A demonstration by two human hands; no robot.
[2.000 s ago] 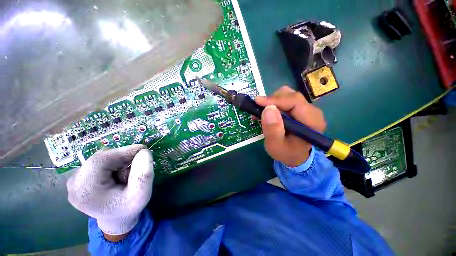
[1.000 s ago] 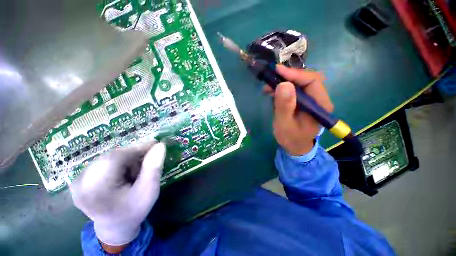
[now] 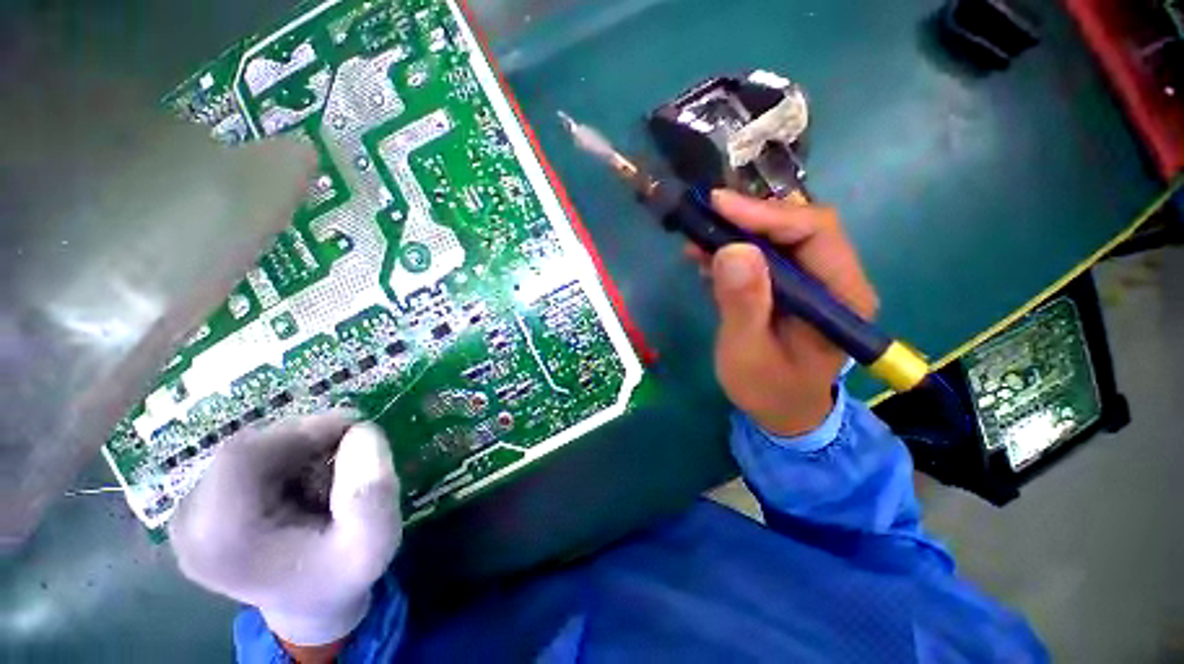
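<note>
My right hand (image 3: 792,305), bare, holds the soldering iron (image 3: 812,301) like a pen. Its metal tip points up-left over the mat, off the board's right edge. My left hand (image 3: 288,525), in a white knit glove, is closed around thin solder wire (image 3: 413,381); the strand sticks out over the board and its other end shows left of the glove. The green printed circuit board (image 3: 442,214) lies tilted on the mat. The glove covers its lower left part. A red carrier strip (image 3: 600,270) shows along its right edge.
A translucent hood (image 3: 117,260) blocks the left side and hides part of the board. The black iron stand (image 3: 734,127) is just beyond my right hand. A black block (image 3: 989,29) and a red carrier (image 3: 1132,81) are far right. A lower board (image 3: 1035,383) in a black frame sits below the bench edge.
The iron's tip has moved from over the board to the mat on its right. The board is turned and more of it shows beside the hood. The red strip has come into view.
</note>
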